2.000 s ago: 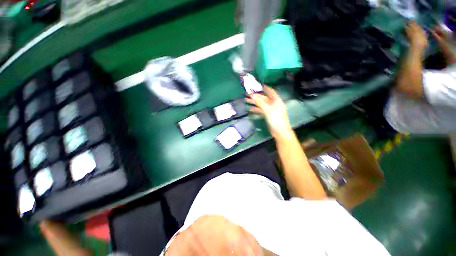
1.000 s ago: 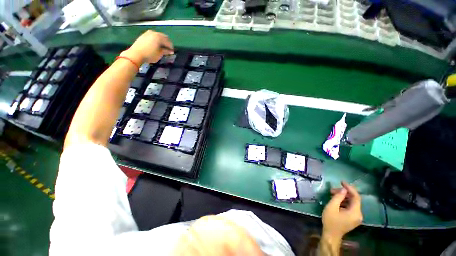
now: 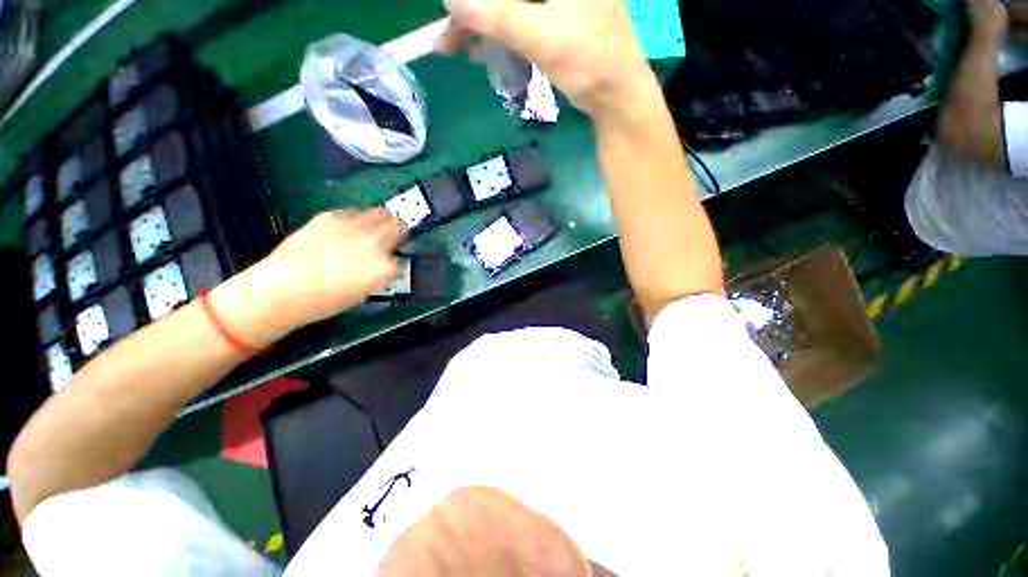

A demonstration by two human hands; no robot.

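My left hand [image 3: 344, 257] is on the bench with its fingers closed around the left end of a module [image 3: 424, 278], covering part of its white plate. Several other modules lie beside it: one just above my fingers [image 3: 408, 206], one farther right [image 3: 489, 177] and one nearer the bench edge [image 3: 496, 242]. My right hand [image 3: 552, 43] is raised at the top, partly cut off by the picture's edge; whether it holds anything is not clear. The white and purple glue tube [image 3: 540, 99] lies below it. The screwdriver cannot be made out.
A stacked parts tray [image 3: 209, 141] with rows of modules stands at left. A crumpled clear bag [image 3: 363, 99] lies mid-bench. A green box [image 3: 657, 25] and black heap [image 3: 789, 68] are at upper right. An open cardboard box [image 3: 829, 327] is below the bench. Another person's arm [image 3: 972, 101] shows at right.
My left hand has come from the tray to the bench, where one more module now lies. My right hand has moved up from the bench's front edge. The view has turned.
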